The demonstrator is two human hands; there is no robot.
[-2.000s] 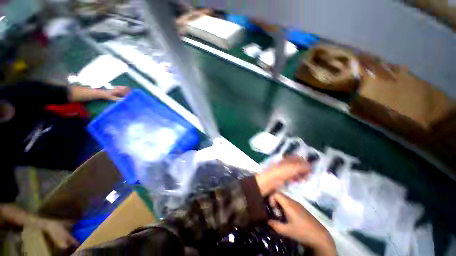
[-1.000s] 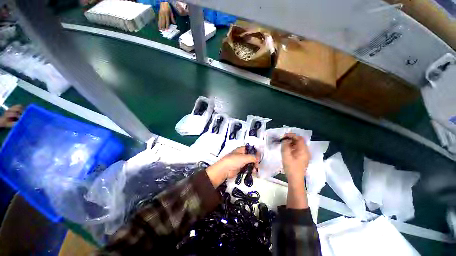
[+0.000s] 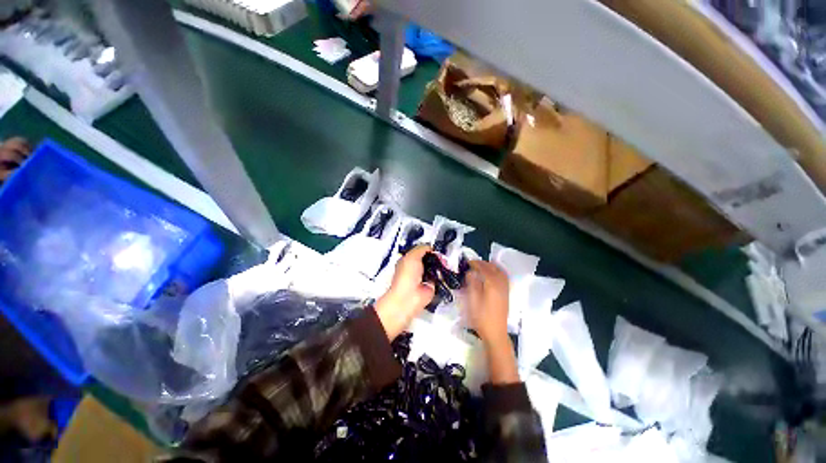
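My left hand (image 3: 407, 288) holds black coiled cables (image 3: 444, 277) in its fingers, above the front edge of the belt. My right hand (image 3: 487, 294) is beside it with its fingertips at the same cables; it is blurred, so its grip cannot be told. Several white foam bags with a black cable on top, such as the far-left one (image 3: 337, 210), lie in a slanting row just beyond my hands. More white bags (image 3: 580, 348), with no cable showing, lie to the right. A tangled cable pile (image 3: 408, 411) lies below my hands, partly hidden by my sleeves.
A blue bin (image 3: 195, 237) with clear plastic stands left, a clear plastic bag (image 3: 206, 339) beside it. The green conveyor belt (image 3: 281, 136) runs behind. Brown cartons (image 3: 557, 158) stand beyond it, under the shelf (image 3: 616, 90). A metal post (image 3: 195, 127) rises at left. Another person's hand (image 3: 14, 154) shows far left.
My right hand has moved left from a white bag to the cables at my left hand. The view has shifted, showing more of the shelf.
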